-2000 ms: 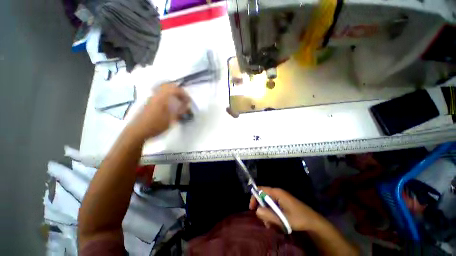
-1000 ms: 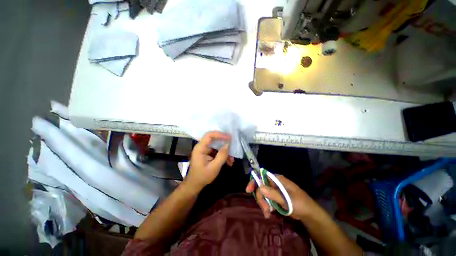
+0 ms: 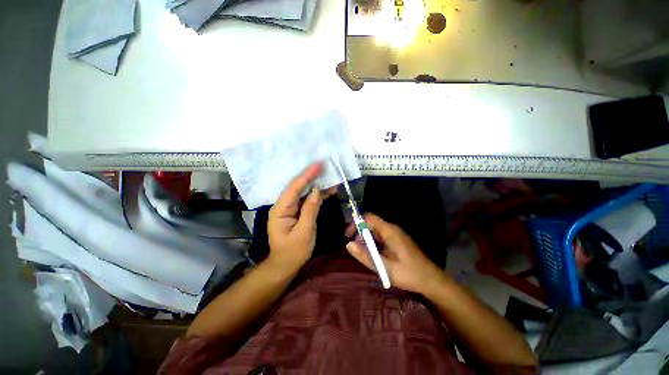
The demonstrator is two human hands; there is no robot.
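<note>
A pale grey-white cut piece (image 3: 282, 154) lies spread over the table's front edge, its lower part above the lap. My left hand (image 3: 295, 220) holds its lower edge between thumb and fingers. My right hand (image 3: 396, 256) grips the fabric scissors (image 3: 373, 253) by their white handles with green trim. The scissors are seen edge-on, blades pointing up and left at the piece's right part; whether they cut cloth cannot be told.
A stack of grey pieces (image 3: 271, 10) and a smaller pile (image 3: 103, 29) lie on the white table (image 3: 183, 102). A black phone (image 3: 629, 126) lies at the right, near the machine bed plate (image 3: 484, 47). Long panels (image 3: 110, 227) hang left; a blue basket (image 3: 554, 249) stands right.
My left hand first reached over the stack, then brought a piece to the table's front edge. The piece now lies flatter and wider. The scissors have turned from face-on to edge-on.
</note>
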